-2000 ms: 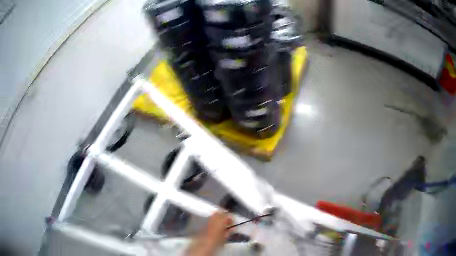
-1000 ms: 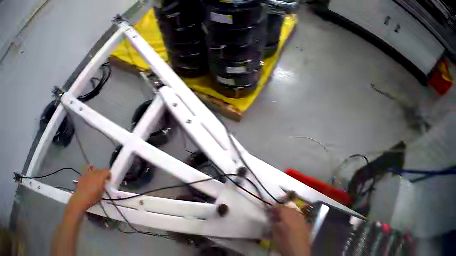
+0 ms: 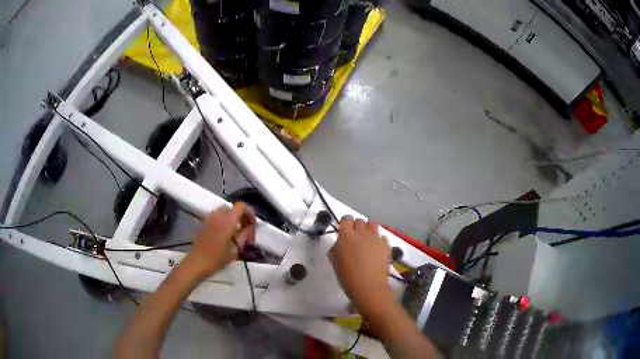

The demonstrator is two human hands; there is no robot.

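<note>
Thin black wires run along and across the white guide frame. My left hand is over the middle of the frame with its fingers pinched on a black wire; part of the wire is hidden by the fingers. My right hand is at the frame's narrow end, beside a dark guide wheel, with a black wire at its fingertips. Another dark guide wheel stands between the hands. The wire straightener with ribbed rollers is right of my right hand.
Wire coils lie on the floor under the frame. Wrapped coil stacks stand on a yellow-covered pallet. A red tray is behind the frame. Blue hoses and a grey cabinet are at the right.
My left hand has moved right, from the frame's left side to its middle. My right hand has shifted up and left to the guide wheel. The view has shifted, with the frame higher and further left.
</note>
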